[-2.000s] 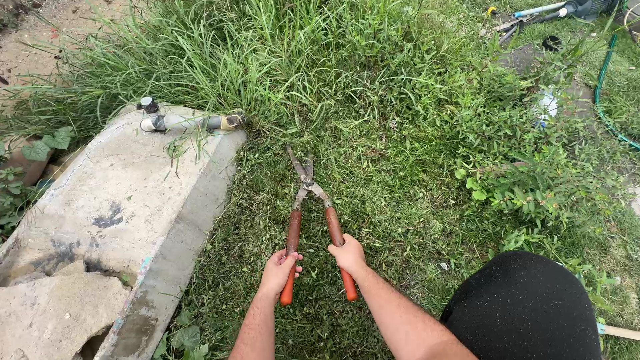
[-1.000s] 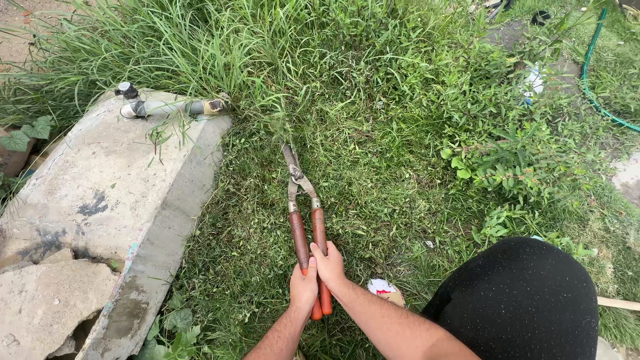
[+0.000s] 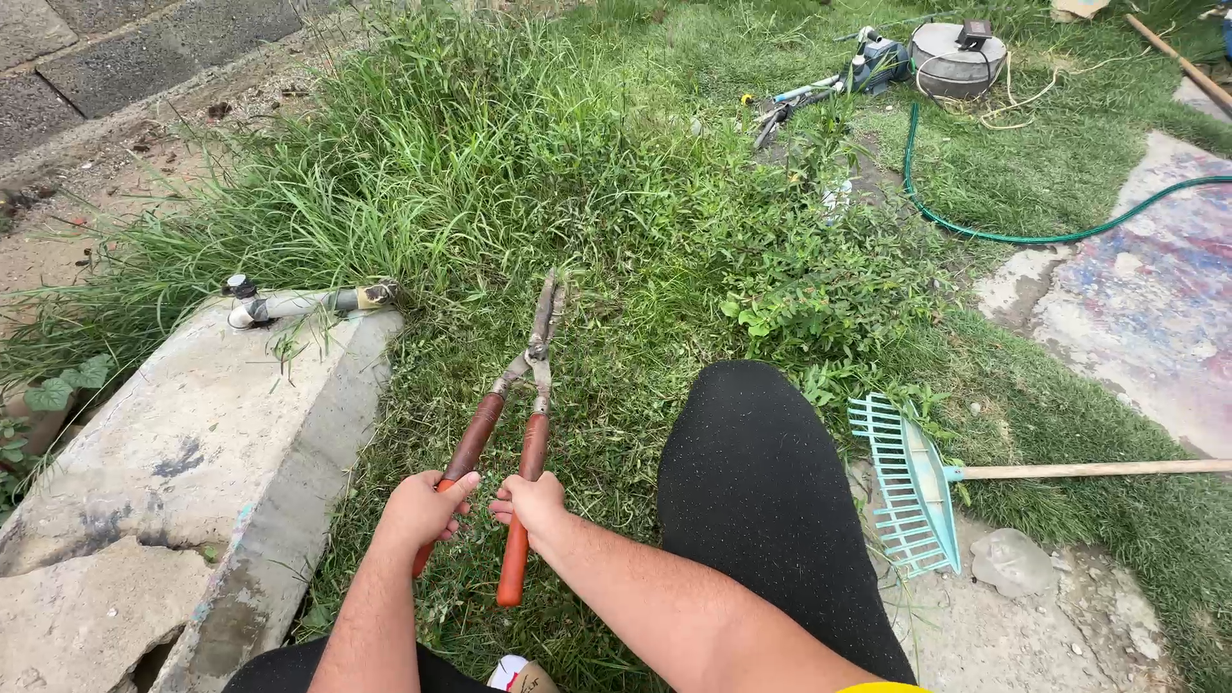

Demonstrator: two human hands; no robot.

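My left hand [image 3: 423, 512] grips the left orange-and-brown handle of a pair of hedge shears [image 3: 536, 358]. Around the right handle is my right hand [image 3: 535, 506], with the orange end showing below it. The handles stand a little apart, and the worn metal blades lie nearly together, pointing forward. Their tips are at the edge of the taller grass [image 3: 481, 202]. Short, trampled grass and loose clippings lie under the shears.
A broken concrete slab [image 3: 241, 414] with a pipe fitting [image 3: 308, 304] lies left. My bent knee [image 3: 760, 462] is right of the shears. Further right are a light-blue rake [image 3: 914, 491], a green hose [image 3: 1001, 237] and a paint-stained slab [image 3: 1145, 289]. A round concrete block [image 3: 955, 63] stands behind.
The handles came together between the two earlier frames and are apart again now, both hands still on them. The view has shifted, bringing the rake and more ground on the right into sight.
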